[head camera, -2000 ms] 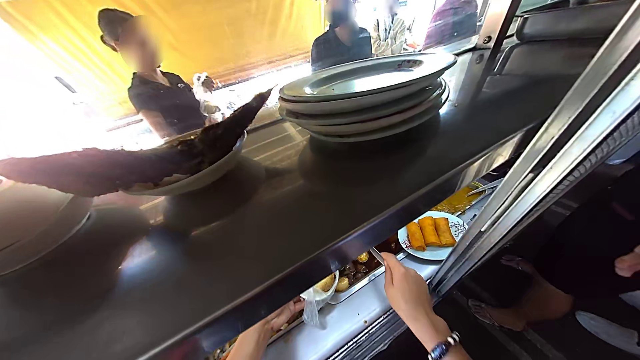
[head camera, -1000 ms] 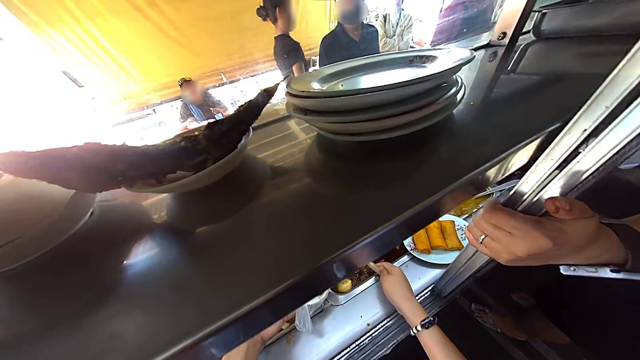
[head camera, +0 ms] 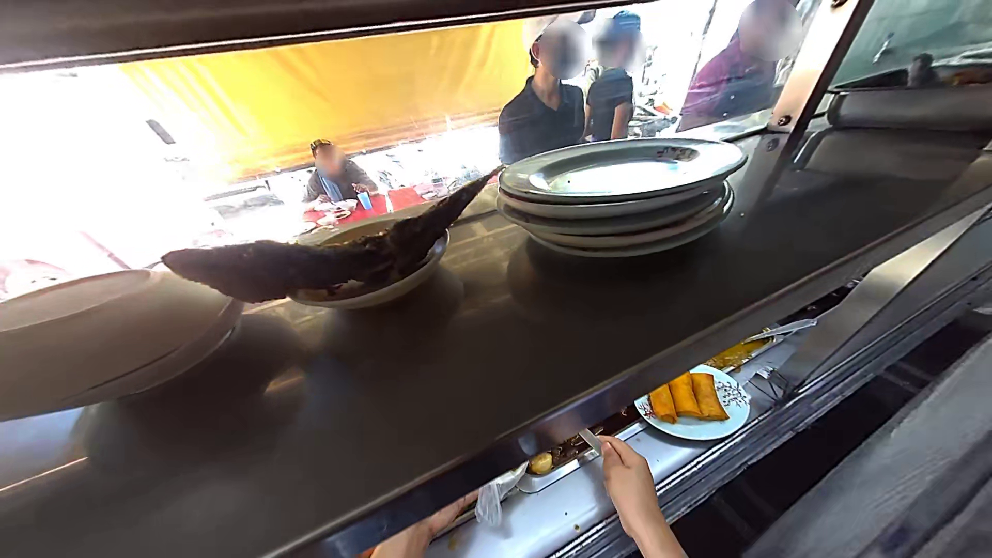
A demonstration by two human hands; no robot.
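Note:
Below the steel shelf, my right hand [head camera: 629,482] is closed on the handle of a metal utensil [head camera: 590,440], whose far end is hidden by the shelf edge. That handle reaches over a metal tray of dark food [head camera: 542,463] with a pale round piece in it. My left hand [head camera: 430,527] is at the bottom, partly under the shelf, beside a clear plastic bag [head camera: 490,500]; its fingers are mostly hidden, so its hold is unclear. Right of the tray, a patterned plate [head camera: 735,395] holds fried rolls [head camera: 686,397].
On the steel shelf [head camera: 403,387] stand stacked oval plates [head camera: 620,201], a bowl [head camera: 395,291] with a long dark fish-like piece [head camera: 294,267] across it, and an upturned pale bowl [head camera: 101,333]. A tray of yellow food [head camera: 736,354] lies beyond the rolls. Several people are beyond the glass.
Another person's hand, near the plate of rolls at the right one second ago, is out of view. My right hand still holds the utensil. The view has tilted up somewhat.

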